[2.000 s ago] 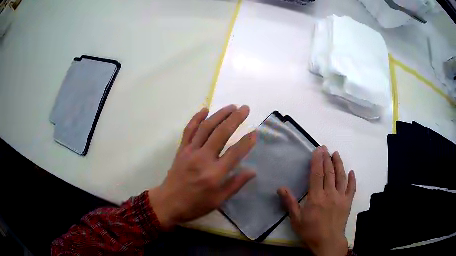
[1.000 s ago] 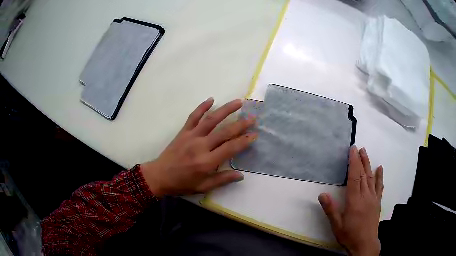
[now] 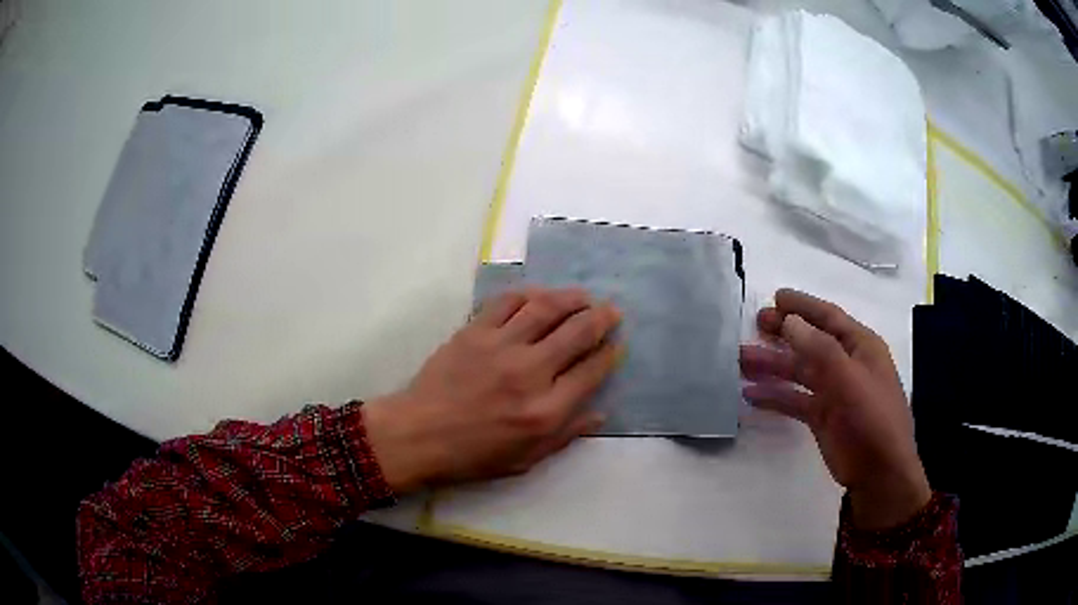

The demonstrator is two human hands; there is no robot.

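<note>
A grey-faced backed panel (image 3: 668, 325) lies flat on the white work sheet (image 3: 638, 496), with a thin black edge showing at its upper right corner and a notch at its upper left. My left hand (image 3: 508, 384) lies flat on the panel's left part, fingers slightly spread, holding nothing. My right hand (image 3: 839, 384) is just off the panel's right edge, fingers apart and curled, blurred; nothing shows in it. Part of the panel's left and lower edge is hidden under my left hand.
Another backed panel (image 3: 171, 225) with a black rim lies at the left of the table. A stack of white backing sheets (image 3: 845, 118) stands at the upper right. Black panels (image 3: 993, 390) lie at the right edge. Yellow tape (image 3: 520, 154) borders the work sheet.
The view has shifted. The panel has turned from slanted to nearly square. My left hand has moved further onto it. My right hand has come off its edge and turned, fingers curled.
</note>
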